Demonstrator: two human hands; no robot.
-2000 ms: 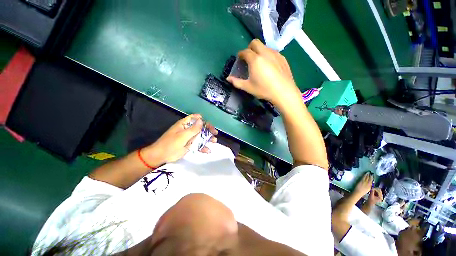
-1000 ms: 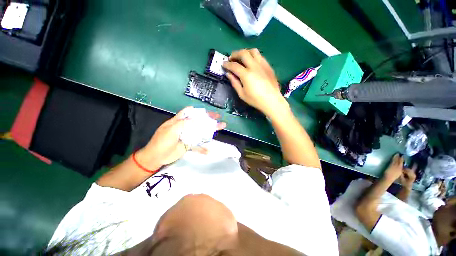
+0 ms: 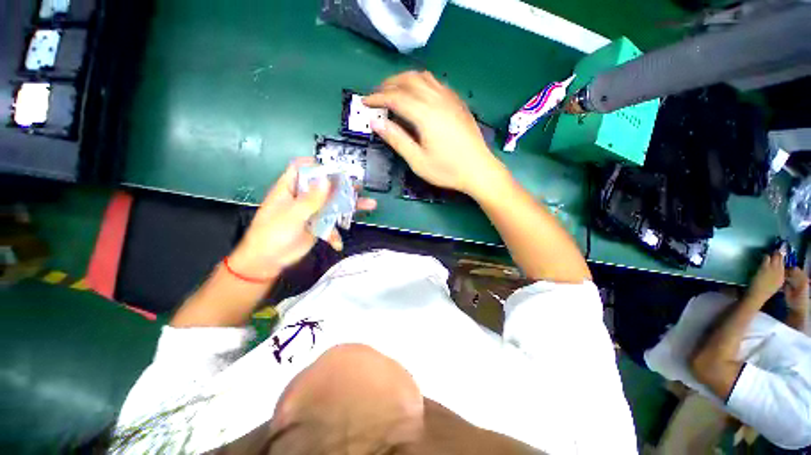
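Observation:
My left hand (image 3: 289,213) is closed around a stack of shiny plates (image 3: 327,206) near the bench's front edge. My right hand (image 3: 427,133) is above the bench, its fingertips on a whitish metal plate (image 3: 360,115) that lies on a black plastic housing (image 3: 348,124). Another housing with a silvery surface (image 3: 336,155) lies just in front of it, partly behind the plates in my left hand. More black housings (image 3: 421,187) lie under and beside my right hand, partly hidden.
A black tray (image 3: 89,98) with plated housings is at left. An open plastic bag (image 3: 400,25) is at the top. A striped tube (image 3: 536,112), a green box (image 3: 614,124), a grey electric screwdriver (image 3: 694,62) and a pile of black housings (image 3: 685,169) are at right. Another person (image 3: 747,355) works beyond.
The view has shifted, showing more of the tray at left. My right hand was over the housings and now touches the plate on the far one. My left hand still holds the stack.

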